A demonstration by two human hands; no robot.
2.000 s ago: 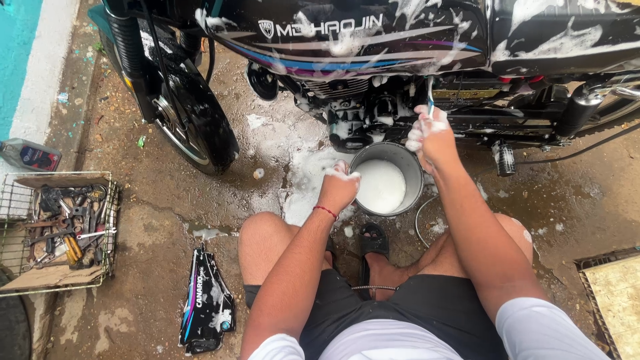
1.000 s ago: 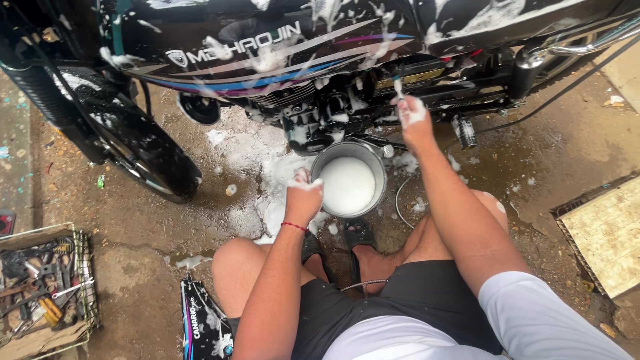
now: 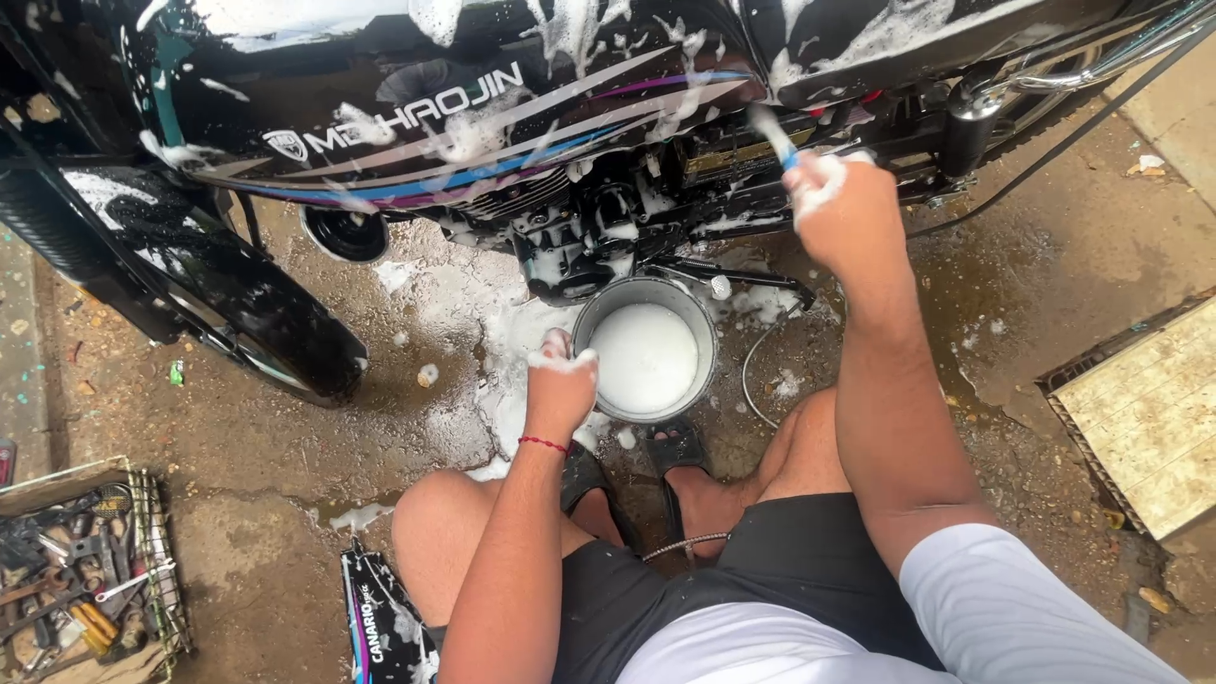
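My right hand (image 3: 841, 204), foamy at the knuckles, grips a brush (image 3: 779, 138) with a blue and white end showing. Its tip is just below the rear lower edge of the motorcycle's black fuel tank (image 3: 399, 123), which carries streaks of foam. My left hand (image 3: 562, 380), also foamy, is at the left rim of a grey bucket (image 3: 703, 380); its fingers are curled, and whether they grip the rim is unclear. White suds (image 3: 646, 356) lie inside the bucket. Behind the bucket is the foam-spotted engine (image 3: 560, 247).
The front wheel (image 3: 275, 323) is at the left. A wire basket (image 3: 157, 551) of hand tools stands at the lower left, and a foamy black side panel (image 3: 366, 608) lies beside my knee. At the right is a flat pale board (image 3: 1140, 418). A thin cable (image 3: 750, 380) curves beside the bucket.
My right hand still holds the brush, now seen near the tank's lower rear edge. My left hand stays beside the bucket. The view has shifted over the motorcycle.
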